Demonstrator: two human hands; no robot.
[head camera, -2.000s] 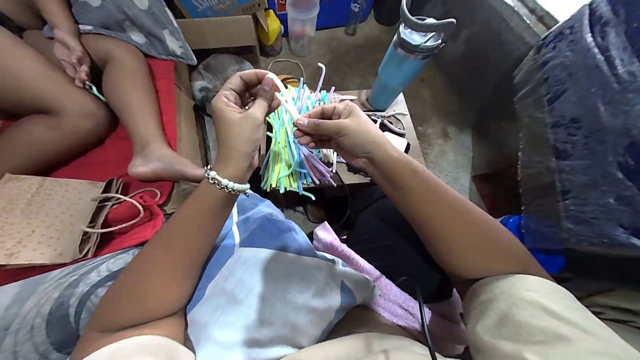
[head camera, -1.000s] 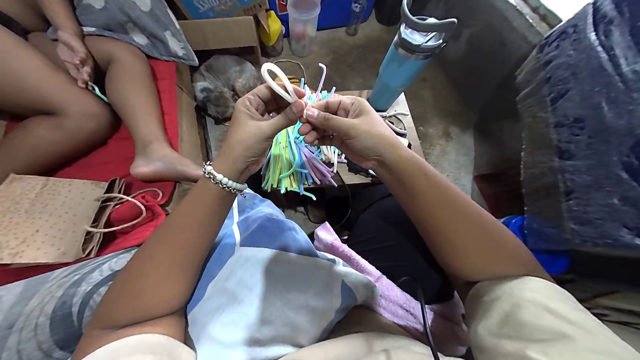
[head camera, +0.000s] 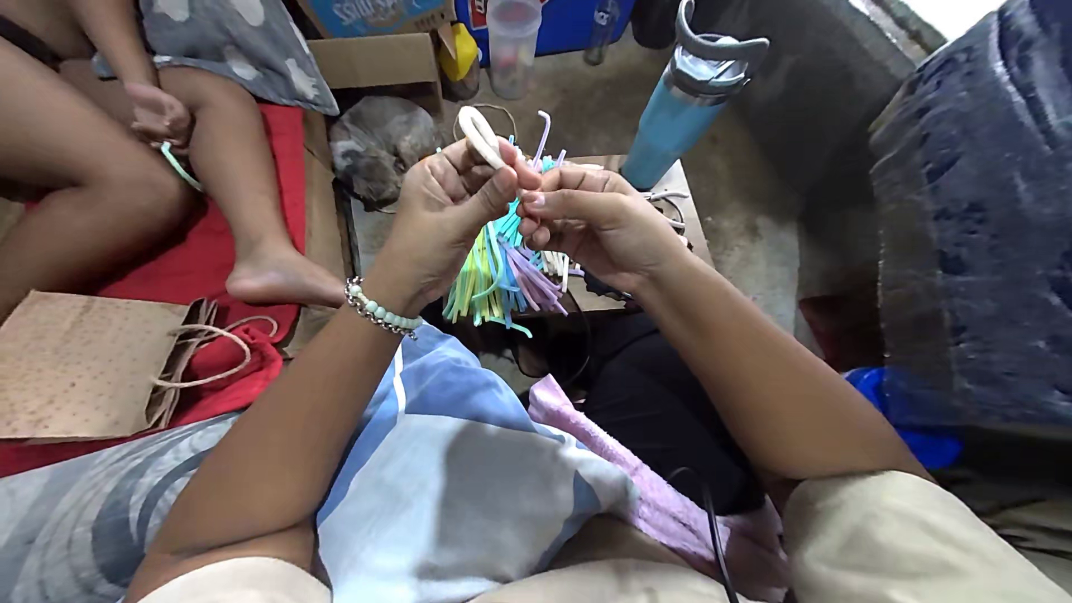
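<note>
In the head view my left hand (head camera: 461, 197) pinches a cream-coloured bendy strip folded into a loop (head camera: 479, 136), which stands up above the fingers. My right hand (head camera: 586, 213) meets it at the loop's base, thumb and fingertips closed together; whether an end of the strip lies between them is hidden. Behind and below both hands hangs a bunch of thin strips (head camera: 494, 280) in yellow, green, blue and purple, on a small table (head camera: 699, 218). A bracelet of beads and chain (head camera: 378, 314) circles my left wrist.
A blue tumbler with a grey handle (head camera: 670, 121) stands behind my right hand. Pliers-like handles (head camera: 670, 201) lie near it. At left another person sits on a red cloth (head camera: 167, 260), a pale green strip (head camera: 180, 167) in one hand, beside a brown paper bag (head camera: 92, 364).
Two seconds ago the pale strip was bent over between my hands; one second ago it formed an open loop. The loop is now narrower.
</note>
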